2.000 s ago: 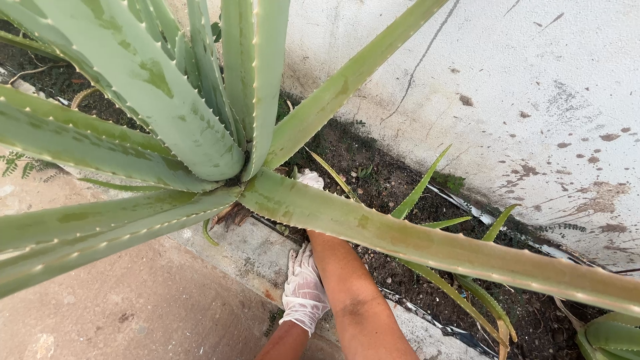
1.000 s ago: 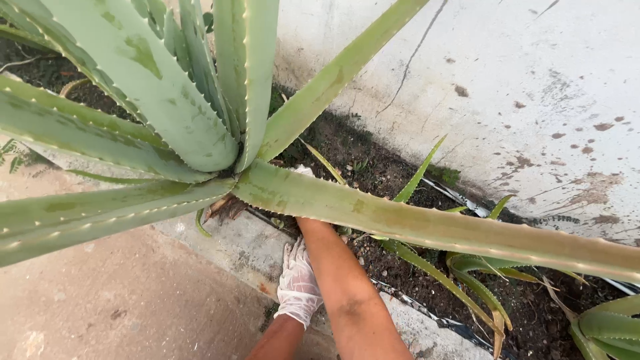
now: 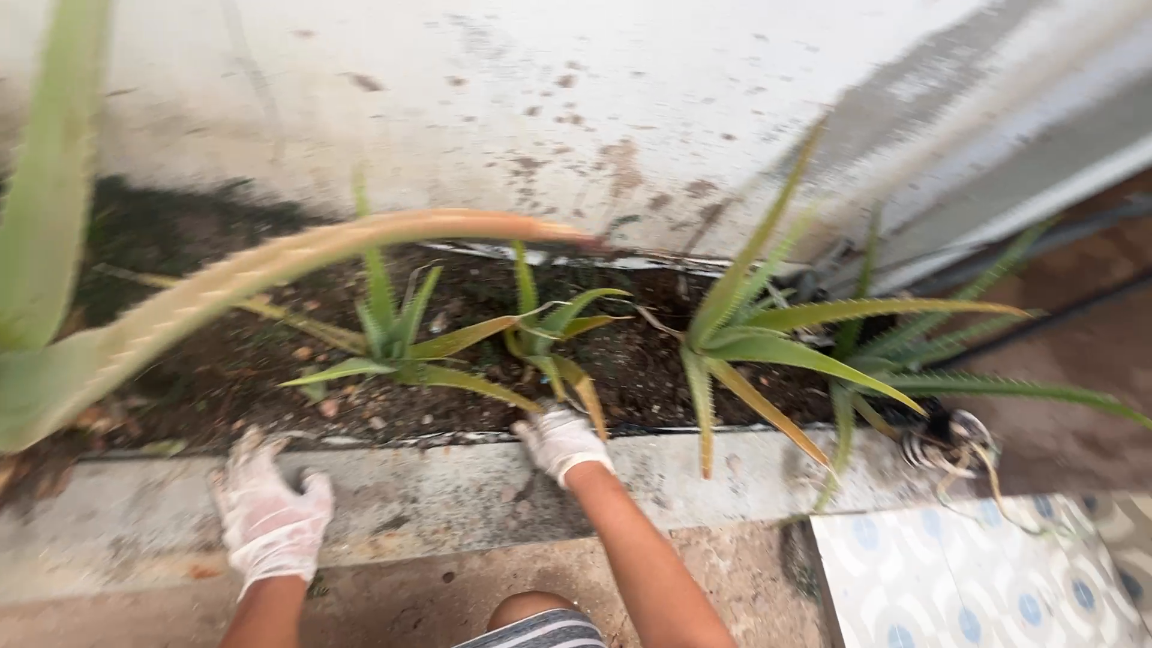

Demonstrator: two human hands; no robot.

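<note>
Both my hands wear thin white gloves. My left hand (image 3: 274, 513) rests with fingers apart on the concrete curb (image 3: 405, 490), its fingertips at the soil's edge; nothing shows in it. My right hand (image 3: 565, 441) is at the curb's inner edge, just below a small aloe plant (image 3: 540, 337); its fingertips are partly behind the lower leaves, so a grip cannot be told. Another small aloe (image 3: 391, 346) grows to the left of it. The large aloe's long, orange-tipped leaf (image 3: 270, 261) arches over the soil (image 3: 621, 378) from the left.
A bigger aloe (image 3: 729, 337) grows on the right, with another aloe (image 3: 886, 369) beyond it. A stained white wall (image 3: 540, 117) runs behind the bed. Patterned tiles (image 3: 972, 576) lie at the lower right, near a striped pot (image 3: 954, 441) on the curb's end.
The view has swung far to the right along the bed. My right hand has left the base of the large aloe and is now by a small one. My arms, close together before, are apart.
</note>
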